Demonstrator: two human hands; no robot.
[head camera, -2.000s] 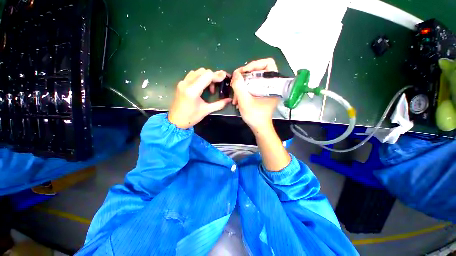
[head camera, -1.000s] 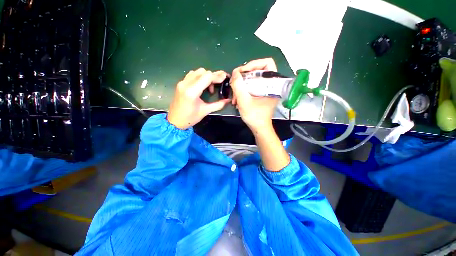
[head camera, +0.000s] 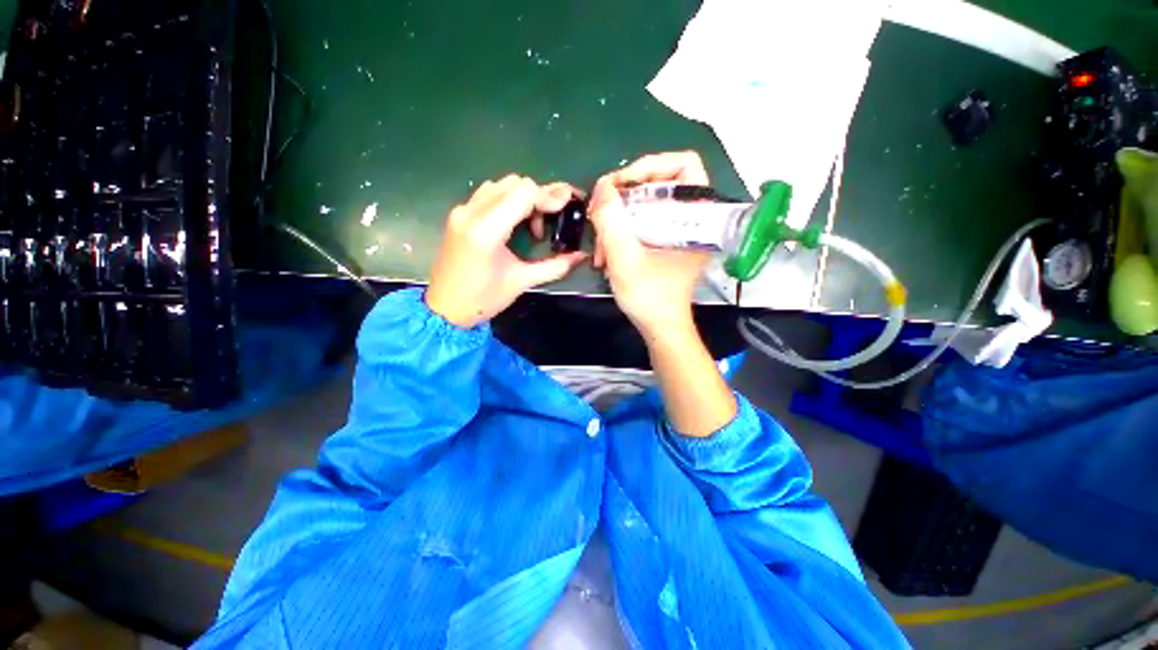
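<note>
My left hand (head camera: 489, 254) holds a small black housing (head camera: 569, 226) between thumb and fingers, near the bench's front edge. My right hand (head camera: 648, 248) grips a clear-white glue syringe (head camera: 686, 222) with a printed label, close on the right of the housing. The syringe lies nearly level, its front end towards the housing; the needle tip is hidden or too small to see. A green adapter head (head camera: 761, 231) caps its rear, and a clear air hose (head camera: 876, 258) with a yellow band loops off it to the right.
A glossy black tray (head camera: 108, 203) is at the left. A white paper sheet (head camera: 775, 76) lies ahead on the green bench (head camera: 419, 89). At the right are a small black piece (head camera: 969, 117), a black controller (head camera: 1102, 108) with a red light, a round gauge (head camera: 1067, 264) and a crumpled tissue (head camera: 1017, 305).
The syringe's rear end has shifted very slightly to the right, and more of the housing shows between my hands. Both hands keep their hold. Blue cloth at the right edge has moved a little.
</note>
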